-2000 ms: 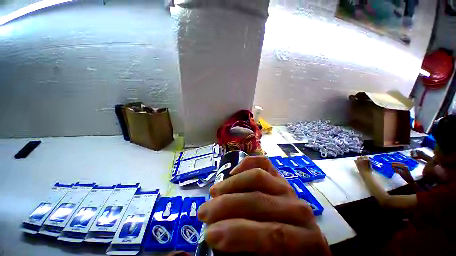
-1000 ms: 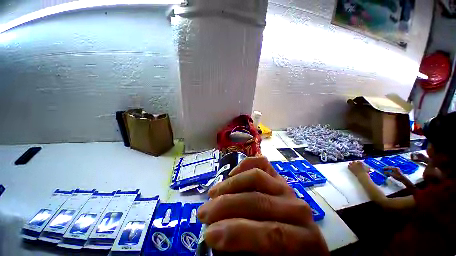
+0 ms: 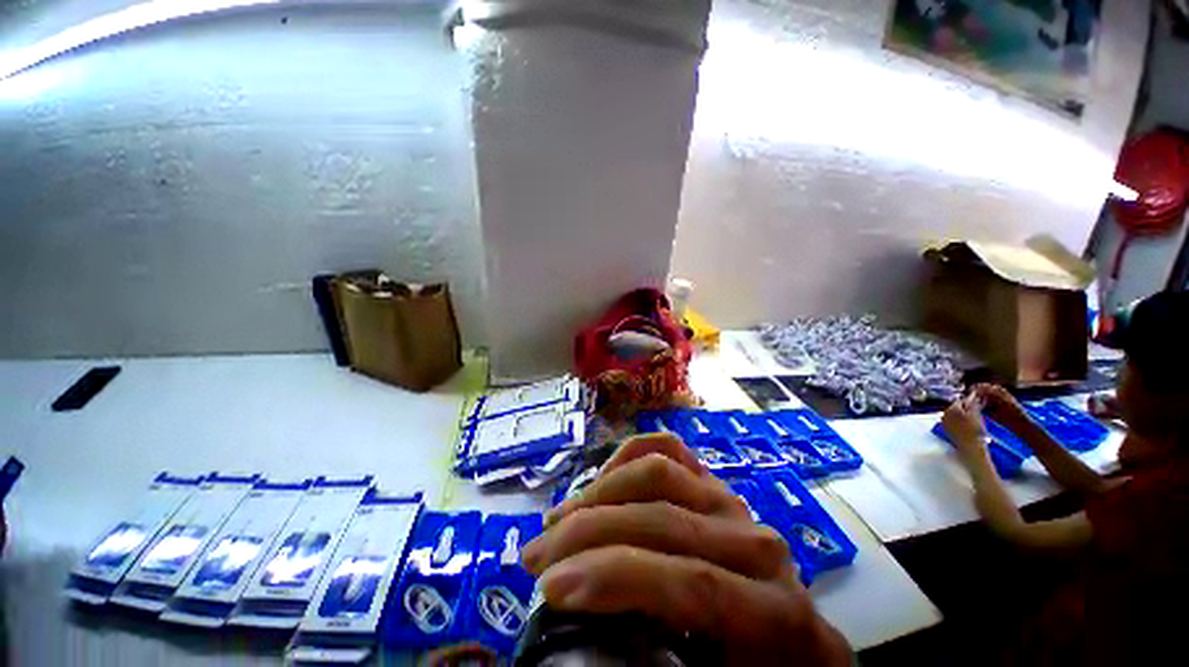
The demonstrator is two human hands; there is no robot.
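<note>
My right hand (image 3: 678,554) is large in the centre foreground, its fingers curled around a dark rounded object, apparently a flask (image 3: 593,641), mostly hidden by the hand and cut off below. A small brownish patch at the bottom edge, left of it, may be part of my left hand; I cannot tell. Blue trays (image 3: 428,580) with coiled white cables lie just left of my right hand. White-and-blue retail boxes (image 3: 352,573) overlap in a row further left. More blue trays (image 3: 782,446) lie behind and right of the hand.
Flat box blanks (image 3: 522,424), a red bag (image 3: 636,352) and a brown paper bag (image 3: 402,336) stand behind. A black phone (image 3: 88,387) lies far left. Tangled cables (image 3: 867,365) and an open carton (image 3: 1011,313) are at right, near a person working with trays. Something blurred is at the left edge.
The dark flask's top, earlier seen above my right hand's fingers, is now lower and mostly hidden. More trays show behind the hand. The person at right has raised their hands.
</note>
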